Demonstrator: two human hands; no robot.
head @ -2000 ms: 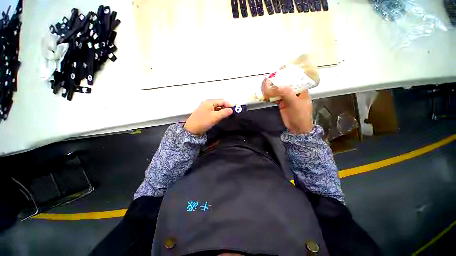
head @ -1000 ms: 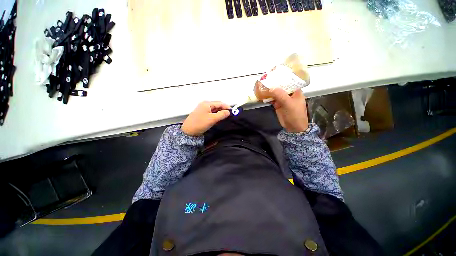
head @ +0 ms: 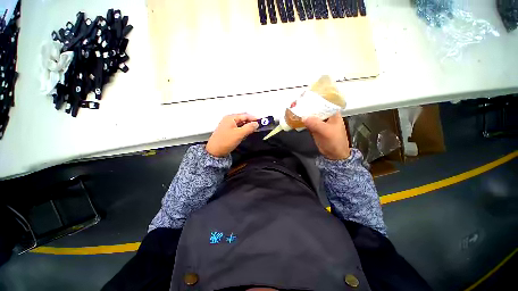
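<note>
My left hand (head: 230, 134) pinches a short black strap tab (head: 265, 121) with a pale round mark, at the table's front edge. My right hand (head: 331, 135) holds a translucent glue bottle (head: 316, 105) with a red-marked label, tilted with its long pale nozzle pointing down to the left. The nozzle tip is just below the tab and apart from it. A row of black tabs (head: 312, 9) lies at the far side of the pale board (head: 227, 57), cut off by the top edge.
A heap of loose tabs (head: 96, 59) lies left of the board, with a white crumpled scrap (head: 54, 67) beside it. Another black pile (head: 7, 68) is at the far left. Clear plastic bags (head: 454, 23) lie at the far right. An open cardboard box (head: 426, 133) stands below the table.
The bottle's nozzle has moved off the tab and now points lower, beneath it. The bottle has tipped more upright. The tab in my left hand shows more of its length than one second ago.
</note>
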